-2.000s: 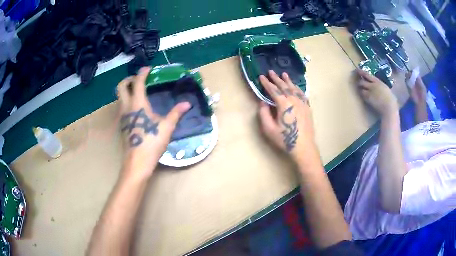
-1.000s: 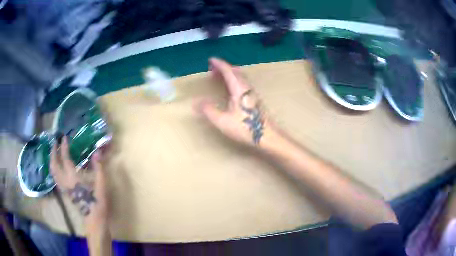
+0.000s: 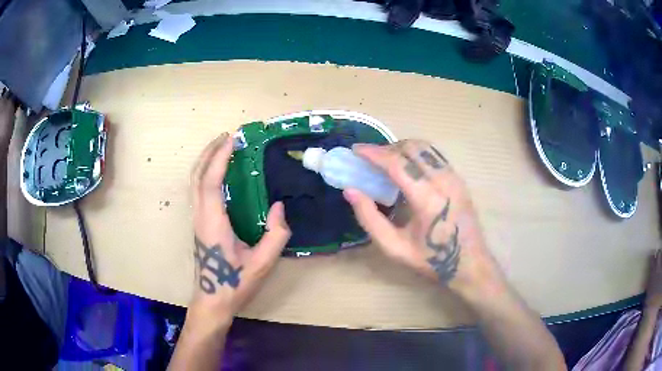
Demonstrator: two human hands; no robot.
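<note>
A glossy green car body shell with a pale rim lies on the tan board in front of me, its black recessed interior tray facing up. My left hand grips the shell's left end, fingers outside and thumb over the inner edge. My right hand holds a translucent white glue bottle between thumb and fingers, above the shell's interior. The bottle is tilted, with its yellowish nozzle pointing left towards the green inner edge. I cannot tell whether the nozzle tip touches the shell.
Another green shell lies at the left, by a black cable. Two more shells lie at the right, one beside the other. Black inserts and white scraps lie at the back. A person's arm shows at the right edge.
The view has shifted left. My right hand, empty a second ago, now holds the glue bottle. A shell now lies in front of me with my left hand on it.
</note>
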